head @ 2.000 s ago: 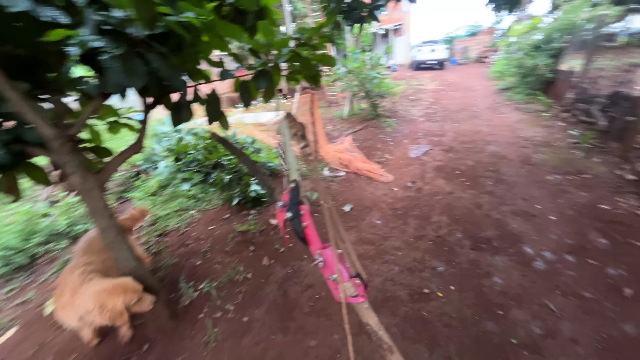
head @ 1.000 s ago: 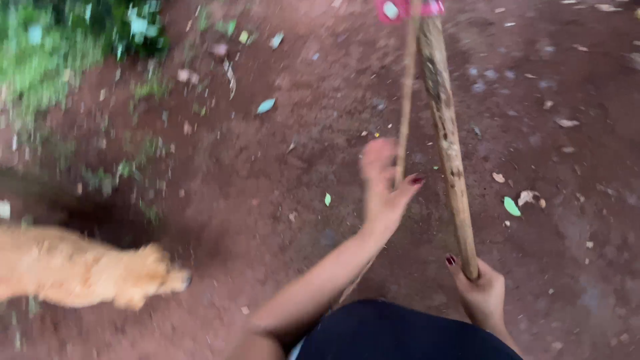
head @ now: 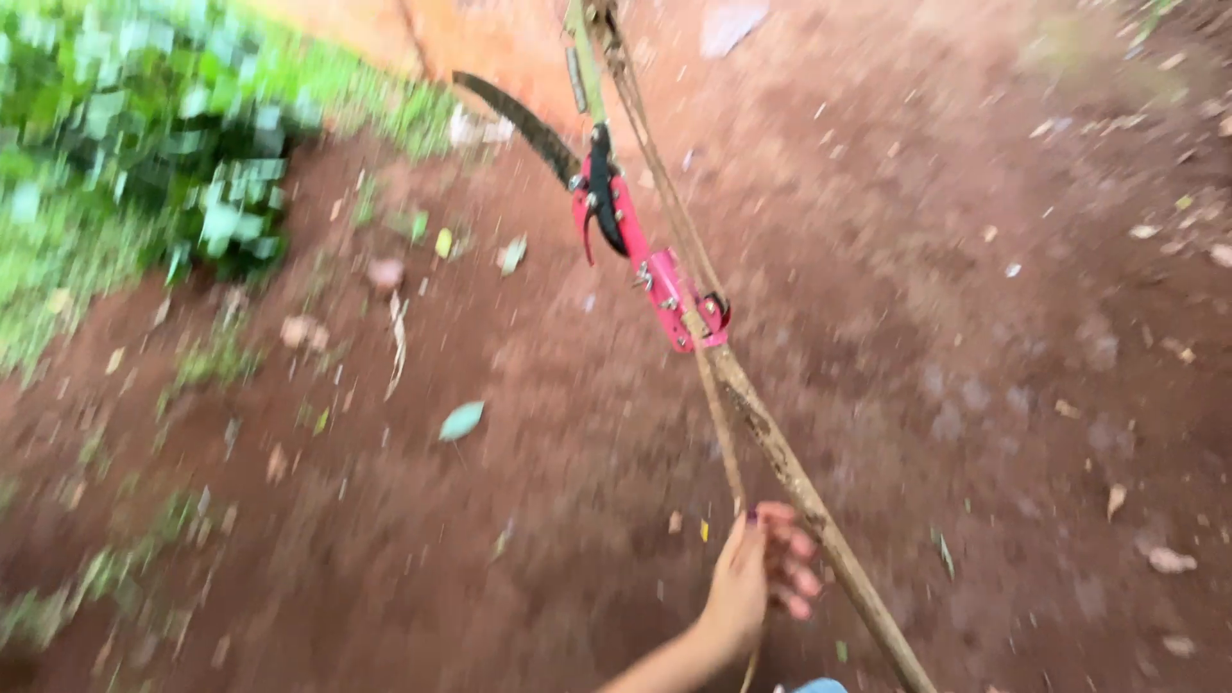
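A wooden pole slants from the bottom edge up to the top, with a pink pole pruner head fixed on it. From that head a curved saw blade points up and left, and a black lever sits beside it. A thin rope runs down from the pruner alongside the pole. My left hand, at the lower centre, has the rope at its thumb and finger; its other fingers are blurred and spread near the pole. My right hand is outside the view.
Reddish bare soil with scattered leaves and small debris lies below. A leafy green bush stands at the upper left. An orange sheet or net lies near the top. A pale flat scrap is on the ground beyond.
The view has swung up along the pole, so the pruner head shows again. My right hand, seen a second ago on the pole, and the dog are out of view.
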